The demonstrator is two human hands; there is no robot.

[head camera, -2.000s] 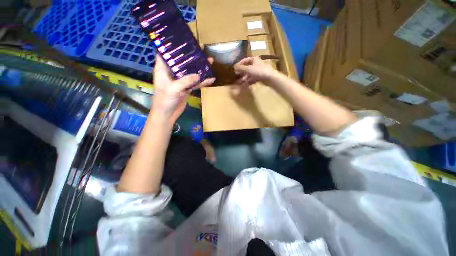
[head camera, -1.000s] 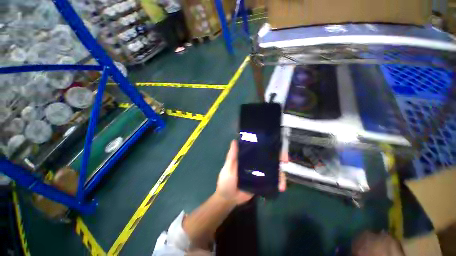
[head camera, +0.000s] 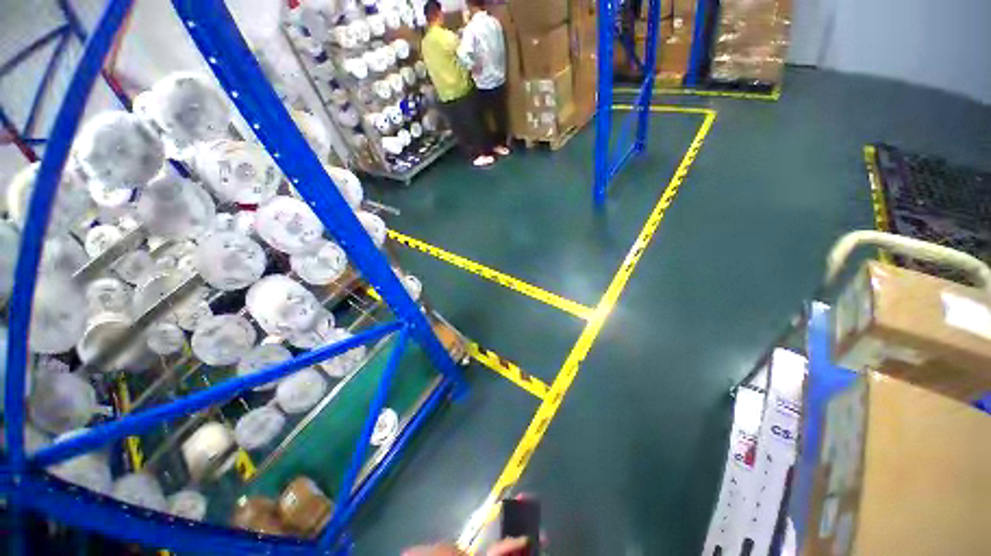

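The smartphone is a small dark slab at the bottom edge of the view. My left hand is around its lower part, cut off by the picture's bottom edge, with a little skin showing on both sides of the phone. Another patch of skin lies to the left at the same edge; what part it is cannot be told. My right hand cannot be made out.
Blue metal frame and a rack of white reels on the left. Yellow-black tape crosses the green floor. Two people stand by a further reel rack. Cartons and white printed boxes are at right.
The view has turned further left and up, away from the opened carton and pallets. The phone, large and central before, is now low at the bottom edge.
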